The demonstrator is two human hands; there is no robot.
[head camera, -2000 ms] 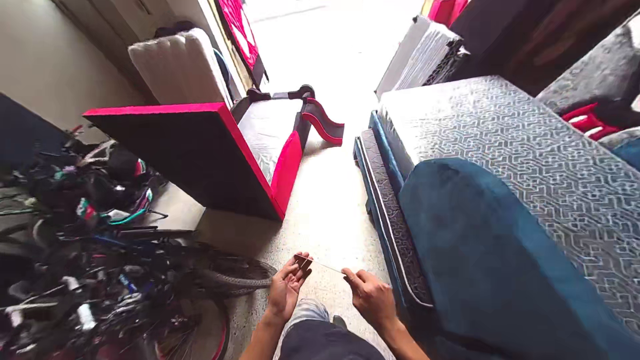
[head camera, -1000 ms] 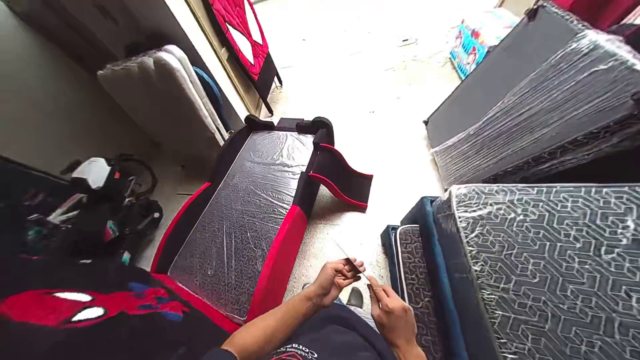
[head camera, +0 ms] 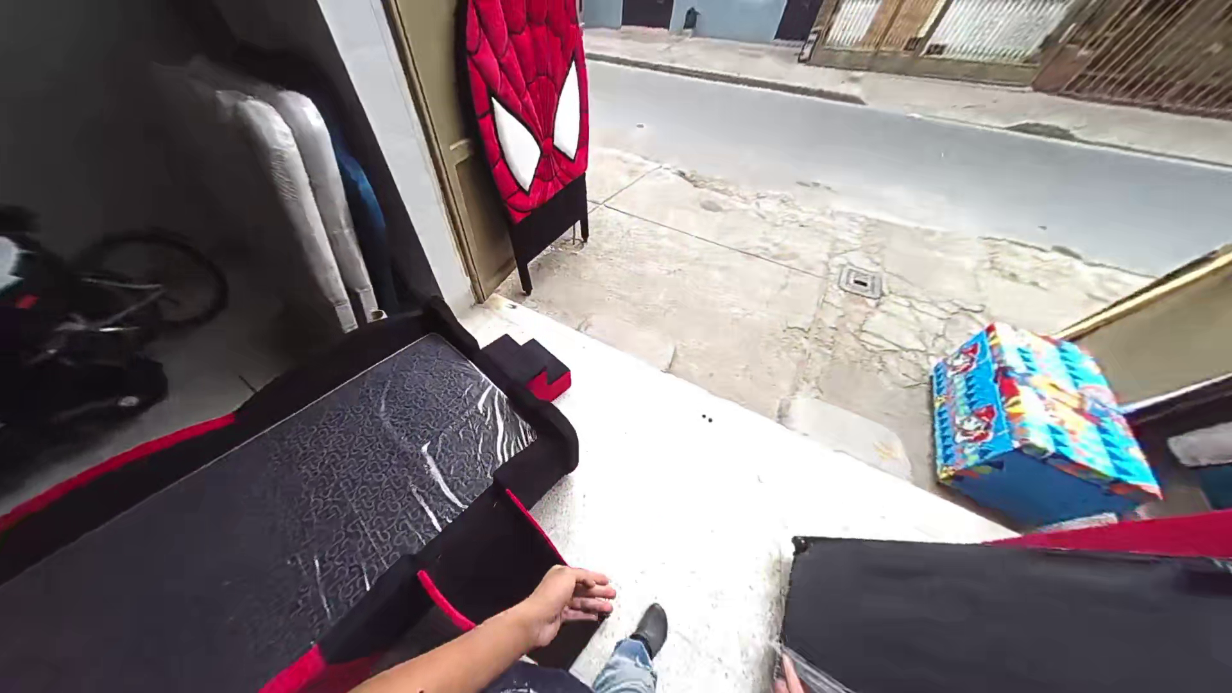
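Observation:
My left hand (head camera: pixel 575 602) is extended with its fingers apart, over the edge of a black and red upholstered slide (head camera: pixel 496 553) at the side of the bed. At the bottom edge, only the fingers of my right hand (head camera: pixel 789 676) show, beside the plastic-wrapped corner of a large black panel (head camera: pixel 1001 616); whether they grip anything cannot be told. To the left lies a mattress (head camera: pixel 385 462) under clear plastic in a black bed frame (head camera: pixel 563 438) with red trim. Small black and red steps (head camera: pixel 527 366) stand at its far end.
A red headboard (head camera: pixel 539 115) with white eye shapes leans by the doorway. Wrapped mattresses (head camera: pixel 294 183) and a bicycle (head camera: pixel 159 279) stand at left. A colourful box (head camera: pixel 1044 423) is outside at right. Beyond the doorway are cracked pavement (head camera: pixel 770 260) and a street (head camera: pixel 866 144).
My hands, close together around a small thin object earlier, are now far apart, and that object is no longer visible. The view has moved toward the doorway.

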